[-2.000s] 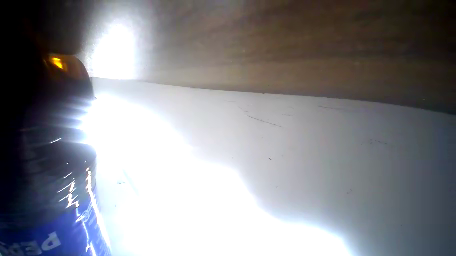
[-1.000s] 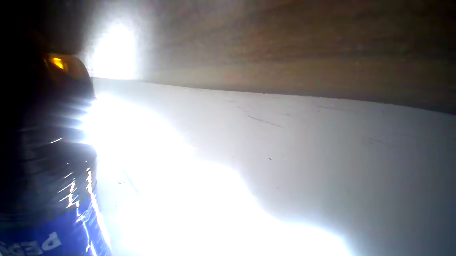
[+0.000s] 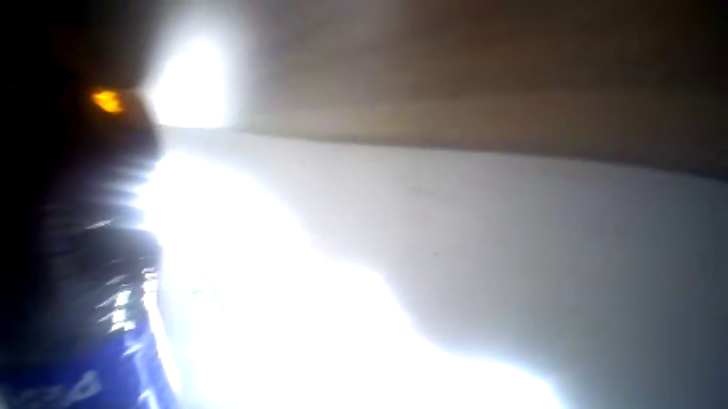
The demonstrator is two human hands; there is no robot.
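Note:
A dark cola bottle (image 3: pixel 88 264) fills the left edge of the head view, cut off by the frame and blurred. Its blue label (image 3: pixel 72 379) with pale upside-down letters shows at the bottom left. A small orange glow shows on its upper part. The bottle's left side is lost in black shadow. My left hand and my right hand are not in view.
A brown wood-look surface (image 3: pixel 495 72) runs across the top. Below its edge is a pale white surface (image 3: pixel 559 264). A very bright glare covers the lower middle, and a second bright patch lies at the upper left.
The picture has become blurred. The bottle and its orange glow appear slightly further right, and the label letters are smeared. The surfaces are otherwise nearly unchanged.

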